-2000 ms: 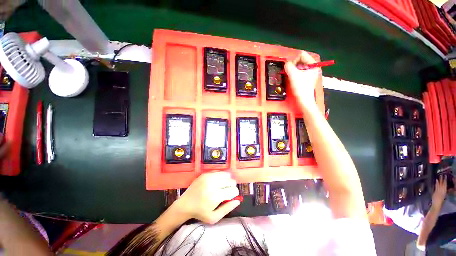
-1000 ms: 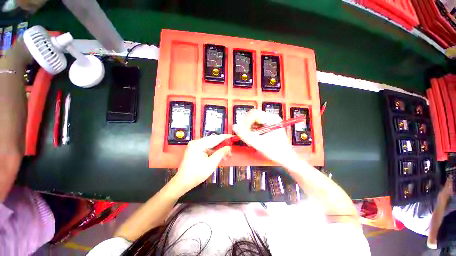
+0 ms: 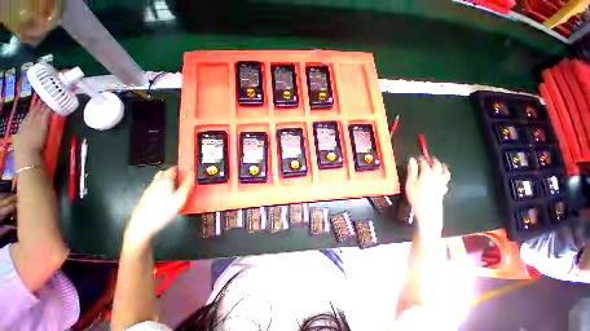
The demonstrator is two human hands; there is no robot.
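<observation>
The red tray [image 3: 284,116] lies in front of me. Its top row holds three black handsets [image 3: 284,85] with an empty pocket at each end. Its lower row is full of handsets with lit screens [image 3: 253,156]. My left hand [image 3: 158,203] is at the tray's lower left corner, its fingertips over the edge; whether it grips the tray cannot be told. My right hand [image 3: 427,187] is right of the tray, over the bench, with a red pen [image 3: 423,146] sticking out from its fingers. Batteries [image 3: 254,220] lie in a row along the tray's near side.
Another pen [image 3: 394,124] lies by the tray's right edge. At left are a white fan [image 3: 103,111], a black slab [image 3: 147,132], two pens [image 3: 73,168] and a neighbour's arm [image 3: 32,174]. A black tray [image 3: 501,145] and stacked red trays [image 3: 561,116] are at right.
My hands were together over the lower row with red pen parts; now they are apart. The left has moved to the tray's corner, the right beyond its right side with the pen.
</observation>
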